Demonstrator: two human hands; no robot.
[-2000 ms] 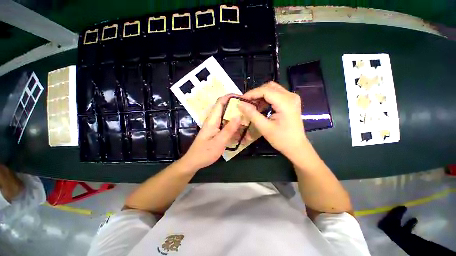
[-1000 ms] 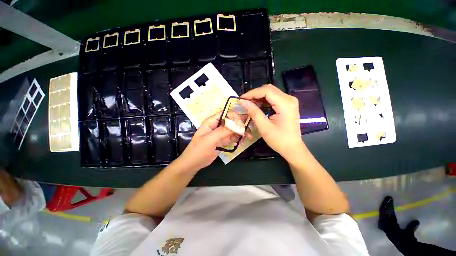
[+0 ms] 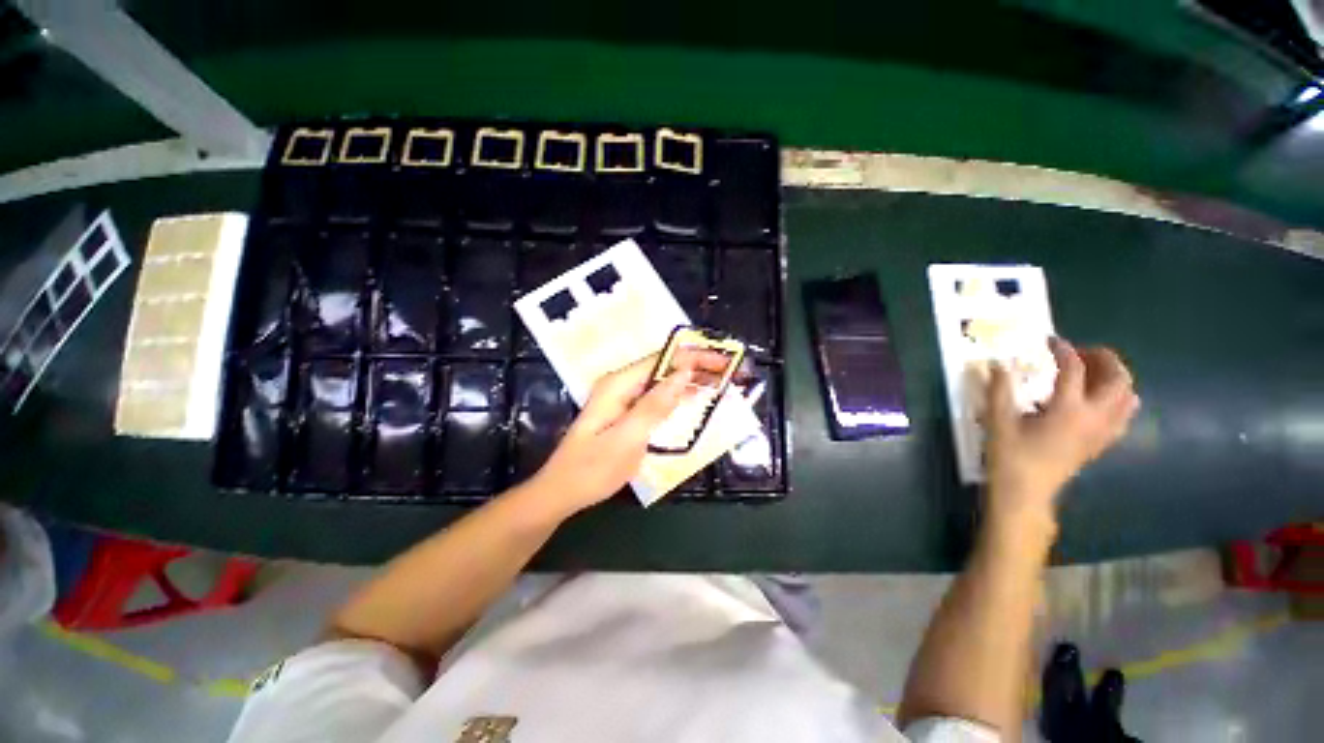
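My left hand (image 3: 607,431) holds a black frame (image 3: 675,434) over the lower right of the tray. A cream adhesive outline (image 3: 738,353) shows along the frame's upper end. The working adhesive sheet (image 3: 575,338) lies tilted on the tray, partly hidden by my left hand and the frame; two dark notched places show at its top. My right hand (image 3: 1057,421) is over the scrap sheet (image 3: 995,276) on the right, fingers down at the cream scraps; whether it holds a piece cannot be told.
The black tray (image 3: 327,203) has several taped parts (image 3: 498,148) along its far row. A dark glossy slab (image 3: 857,356) lies right of the tray. A spare adhesive sheet (image 3: 177,327) and a white skeleton grid (image 3: 66,302) lie left. Red stools stand below the bench.
My right hand has left the frame and moved right to the scrap sheet. The cream-white liner seen at the frame's end is off, leaving an outline. The whole view has shifted.
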